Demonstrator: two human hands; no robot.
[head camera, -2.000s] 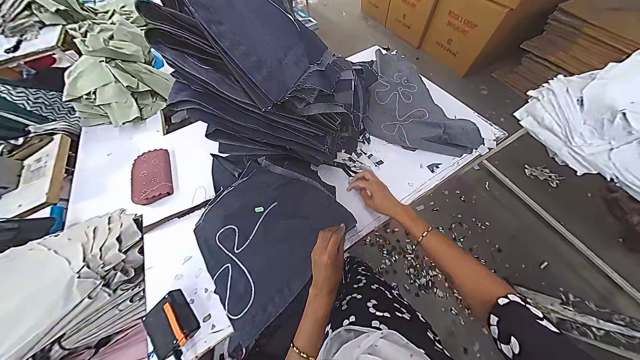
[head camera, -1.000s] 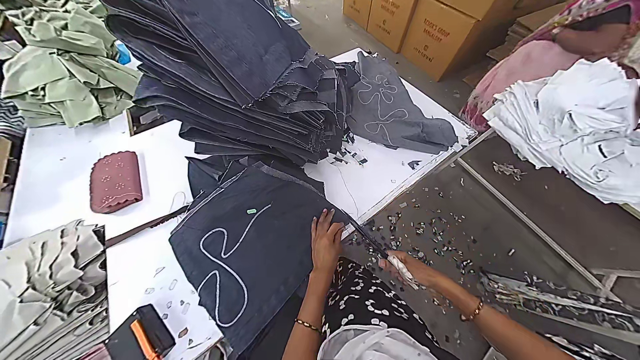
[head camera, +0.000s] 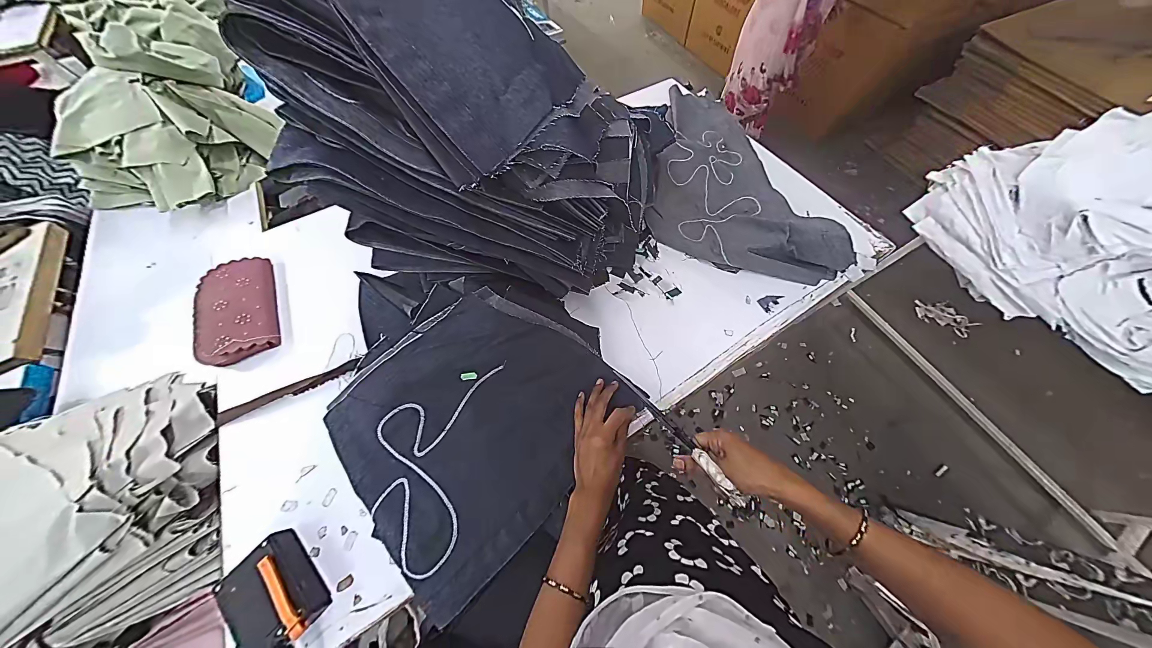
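Observation:
A dark denim piece (head camera: 513, 432) with a curving line of light stitching lies over the front of the white table, a small green tag on it. My left hand (head camera: 601, 436) rests on its right edge, fingers pressed on the cloth. In my right hand (head camera: 733, 463) are scissors (head camera: 688, 439) with white-wrapped handles, their dark blades pointing up and left along the cloth's edge. Whether the blades are parted cannot be made out. Behind the piece rises a tall stack of dark denim pieces (head camera: 468, 99). A grey denim piece (head camera: 729, 189) with stitched loops lies to its right.
A dusty-pink case (head camera: 237, 310) lies on the table at left, and a black item with an orange tool (head camera: 281, 596) at its front. Pale cloth stacks (head camera: 108, 513), green cloth (head camera: 162, 108) and white cloth (head camera: 1062, 243) surround the work. Cartons (head camera: 837, 63) stand behind; scraps litter the floor.
Two seconds ago my right hand was near the table scraps without visible scissors; it now holds scissors at the cloth's right edge. A pink patterned cloth at the back has moved left since one second ago.

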